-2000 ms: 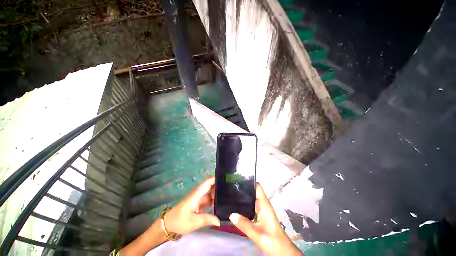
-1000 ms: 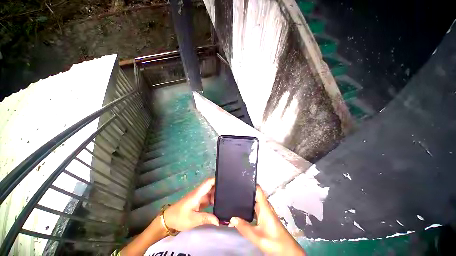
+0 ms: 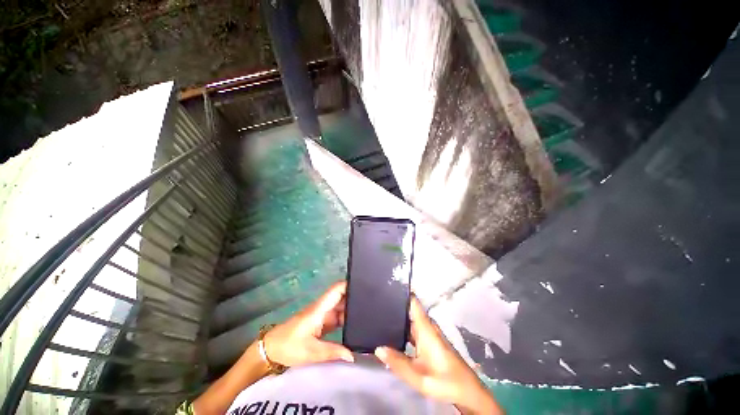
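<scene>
A black smartphone [image 3: 378, 284] is held upright in front of the wearer, its screen grey and dim with a small green patch near the top and bright reflections at the right. My left hand [image 3: 308, 336] grips its lower left edge, with the thumb at the bottom corner. My right hand [image 3: 430, 352] grips its lower right edge, with the thumb near the bottom. A thin gold-coloured bracelet [image 3: 268, 357] is on the left wrist. The fingers behind the phone are hidden.
Green stairs [image 3: 280, 243] lead down ahead. A dark metal railing [image 3: 97, 271] runs along the left. A stained wall [image 3: 479, 178] and a dark peeling surface [image 3: 617, 284] stand at the right. The white top [image 3: 349, 393] with upside-down lettering shows below the hands.
The view has shifted slightly. The phone screen has gone from bright reflections to mostly grey, and a small green patch shows again. More lettering on the top is visible. Both hands keep their hold.
</scene>
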